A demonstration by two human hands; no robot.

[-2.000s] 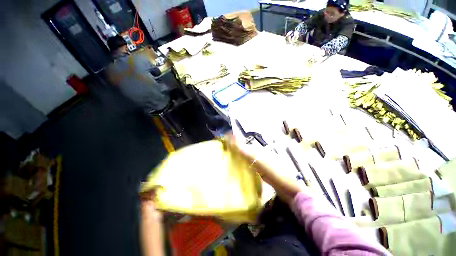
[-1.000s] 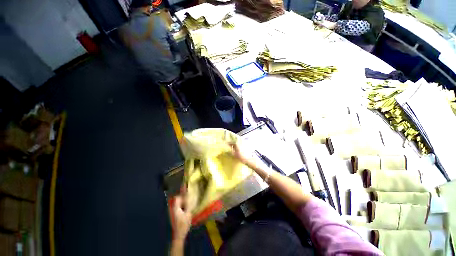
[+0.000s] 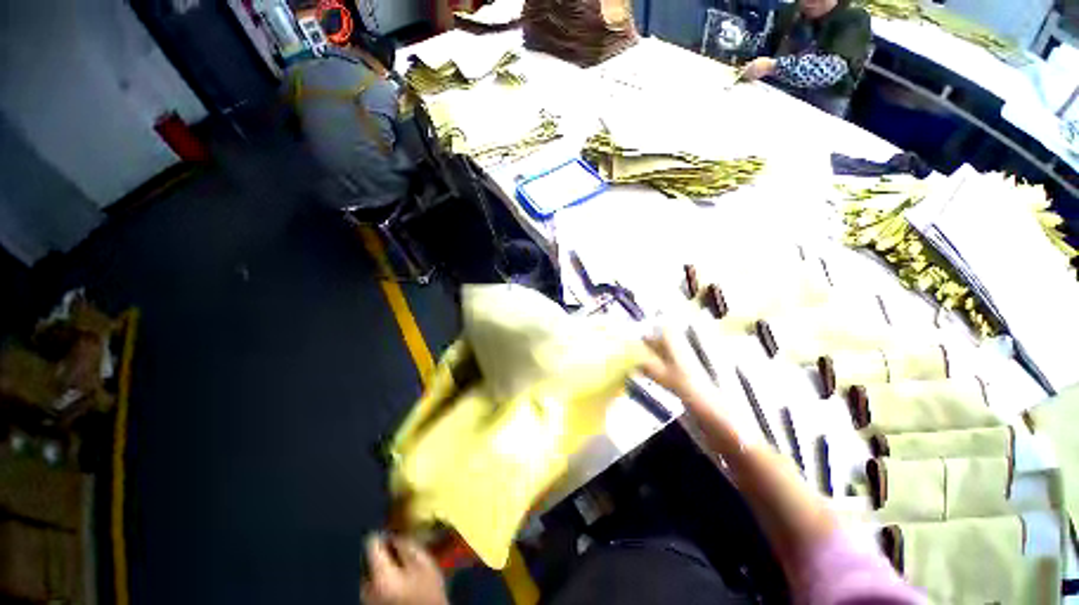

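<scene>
A large floppy yellow bag panel point(image 3: 515, 431) hangs between my two hands above the work board point(image 3: 609, 447), blurred by motion. My right hand point(image 3: 665, 364) is at its right edge and holds it; the fingertips are partly hidden by the cloth. My left hand point(image 3: 402, 570) is at its lower left corner and pinches the edge. A small part of the red-orange pad point(image 3: 452, 551) shows under the panel. The panel hides most of the board.
The white table point(image 3: 710, 231) at right bears folded olive pieces point(image 3: 935, 414) with brown ends, dark strips point(image 3: 757, 408), a blue-rimmed tray point(image 3: 561, 189) and stacked panels point(image 3: 680, 171). One person point(image 3: 355, 130) sits at left, another point(image 3: 816, 59) across the table. Cartons point(image 3: 42, 425) stand at left.
The yellow panel has been spread wider and turned, covering more of the board and pad. My left hand has moved down and left, my right hand up and right.
</scene>
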